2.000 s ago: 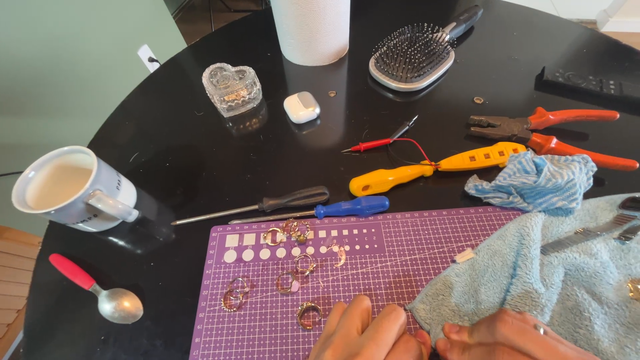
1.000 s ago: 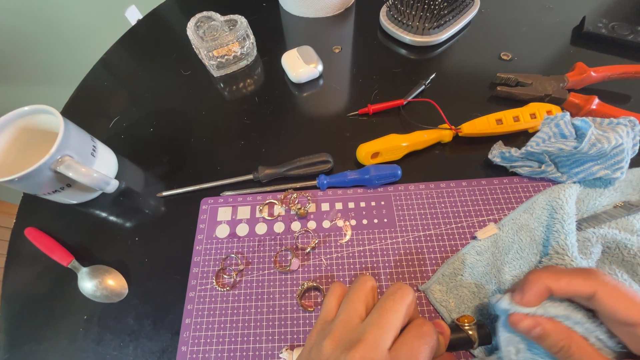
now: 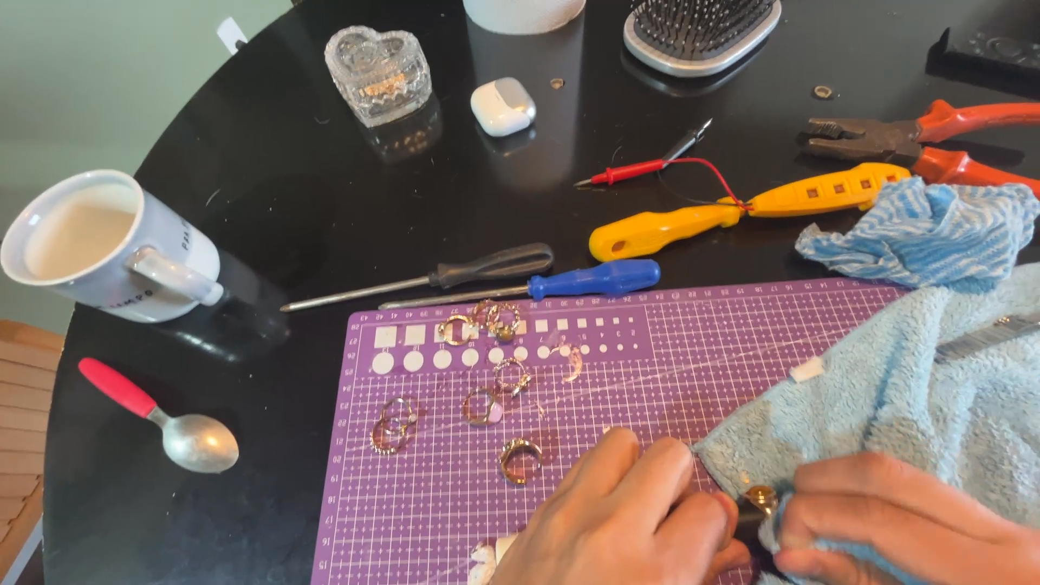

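My left hand [image 3: 642, 520] is closed around a dark rod-like thing, mostly hidden by the fingers, over the purple cutting mat [image 3: 439, 520]. On the rod, between the two hands, sits a ring with an amber-coloured top [image 3: 761, 496]. My right hand [image 3: 886, 520] pinches a fold of the light blue towel [image 3: 918, 390] against that ring. Several metal rings lie loose on the mat, among them a ring [image 3: 520, 461] near my left hand and a ring with a pinkish stone [image 3: 483, 406]. A white scrap lies beneath my left wrist.
Behind the mat lie a black-handled screwdriver [image 3: 487, 264], a blue-handled screwdriver [image 3: 593, 279], a yellow tester [image 3: 666, 231], combination pliers [image 3: 877, 140] and a crumpled striped cloth [image 3: 926, 231]. At left stand a mug [image 3: 179, 252] and a spoon [image 3: 199, 443]. A glass heart-shaped box [image 3: 380, 77] is farther back.
Two seconds ago both hands were close together at the towel's edge with no ring visible between them. The amber-topped ring and dark rod have come into sight, and my right hand has towel bunched in it.
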